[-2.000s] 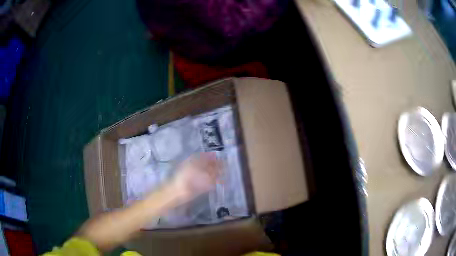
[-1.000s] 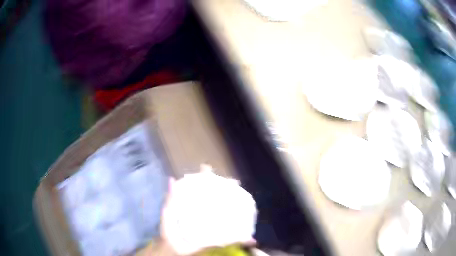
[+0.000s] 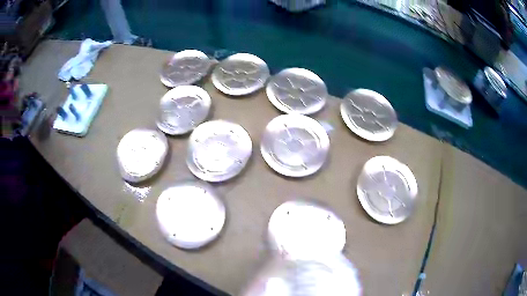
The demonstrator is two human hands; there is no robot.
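A blurred, overexposed round metal disc (image 3: pixel 326 278) is at the bottom edge, close to the camera, overlapping the lower part of another bright disc (image 3: pixel 306 228) on the bench. A washed-out pale patch at its left may be my left hand, but no fingers show and I cannot tell its grip. My right hand is not in view. Several ribbed discs lie apart or nearly touching on the brown bench, such as a middle one (image 3: pixel 295 145) and a right one (image 3: pixel 386 189). A pale post plate (image 3: pixel 86 113) with upright dark pegs stands at the left.
A crumpled white cloth (image 3: pixel 84 59) lies at the bench's far left. A dark green conveyor belt (image 3: pixel 289 40) runs behind the bench, with a disc-on-plate unit (image 3: pixel 452 89) and another disc (image 3: pixel 493 84) at the right. A cardboard carton (image 3: pixel 110 266) is below the bench's front edge.
The view has swung from the carton to the bench. One second ago a hand was around a bright disc beside the carton; now a blurred disc is over the bench's near edge.
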